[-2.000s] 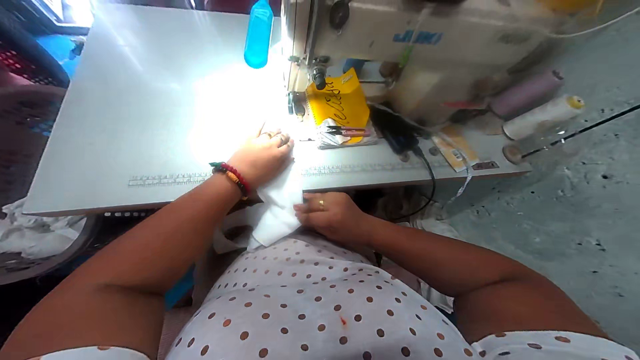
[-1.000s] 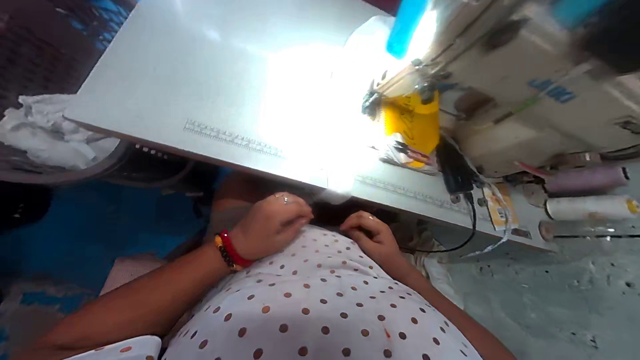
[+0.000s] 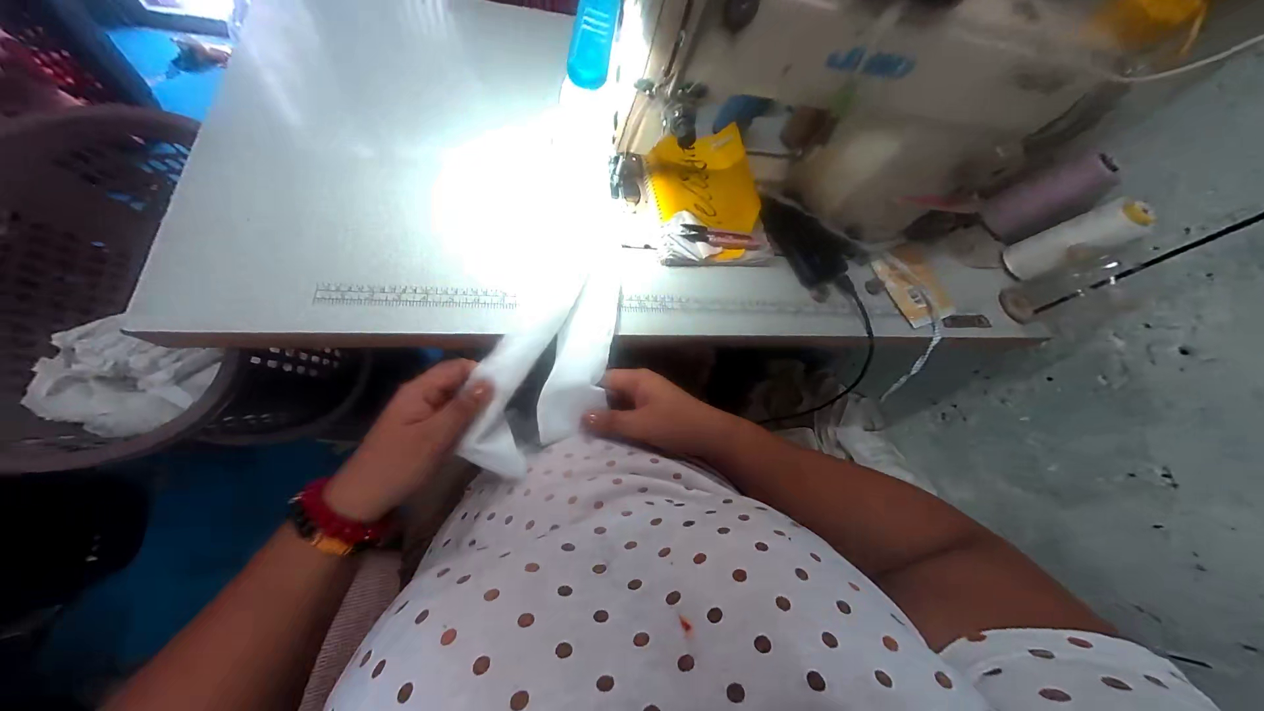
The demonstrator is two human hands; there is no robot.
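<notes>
Two strips of white fabric (image 3: 578, 370) hang over the front edge of the sewing table toward my lap. My left hand (image 3: 425, 425) is shut on the left strip, its thumb on top. The right strip's end is pinched in my right hand (image 3: 652, 410). Beyond them, the strips run up into bright glare near the needle area of a Juki sewing machine (image 3: 839, 118), where their far ends are hard to make out.
A measuring scale (image 3: 415, 295) lies along the front of the white table (image 3: 296, 197). Right of the needle are a yellow packet (image 3: 706, 183), thread snips (image 3: 721, 237), a black cable (image 3: 869, 336) and thread cones (image 3: 1076, 237). White cloth (image 3: 123, 380) lies in a plastic basket (image 3: 188, 430) at left.
Both hands, close to my lap a second ago, now hold the two white strips apart at the table's edge. The view has swung back toward the machine.
</notes>
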